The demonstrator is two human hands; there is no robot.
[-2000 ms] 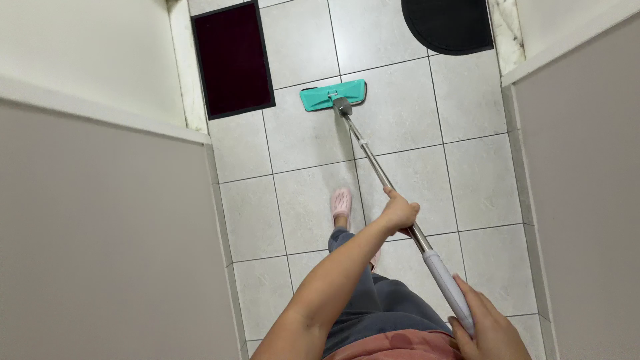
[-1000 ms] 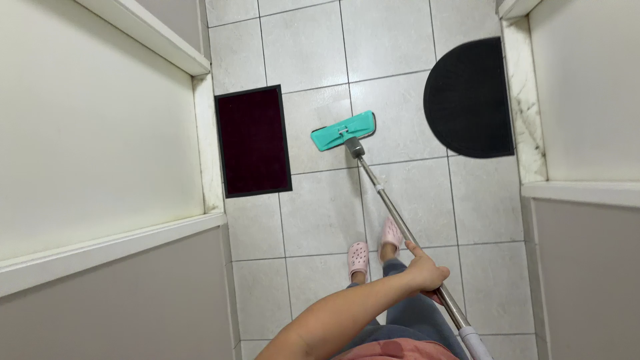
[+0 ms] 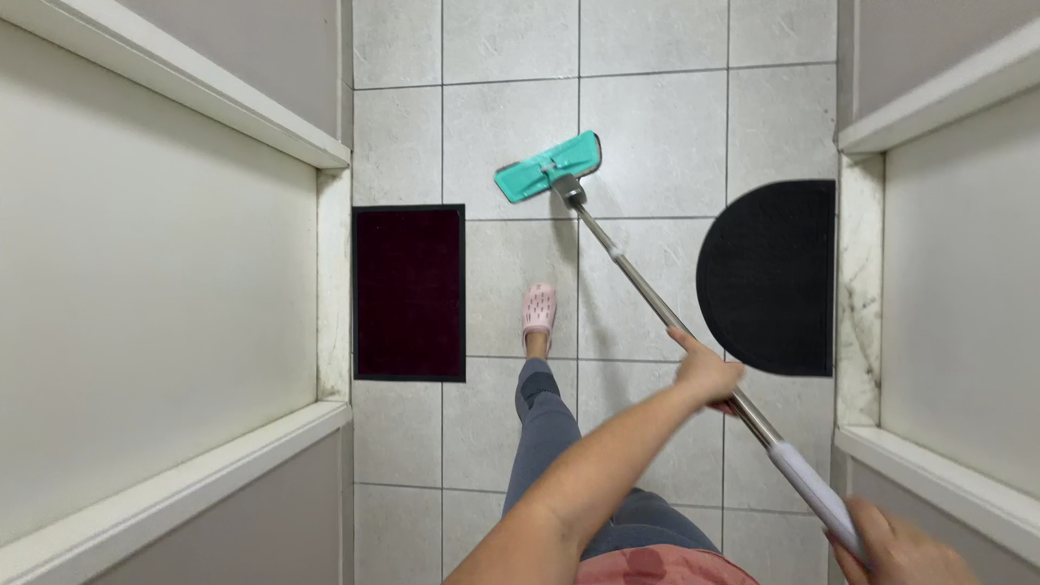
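Note:
A flat mop with a teal plate rests on the tiled floor ahead of me, its metal pole slanting down to the lower right. My left hand is closed around the middle of the pole, beside the black half-round mat. At the bottom right, my right hand grips the end of the light grey handle; it is slightly blurred. The underside of the mop head is hidden, apart from a dark edge of the pad.
A dark red rectangular mat with a black border lies at the left doorway. The black half-round mat lies at the right doorway. Walls and white doors flank the corridor. My pink clog stands between the mats.
The view has moved forward along the corridor, and both mats now sit lower in it. The mop head has moved ahead from between the mats to beyond them. My right hand is in view again.

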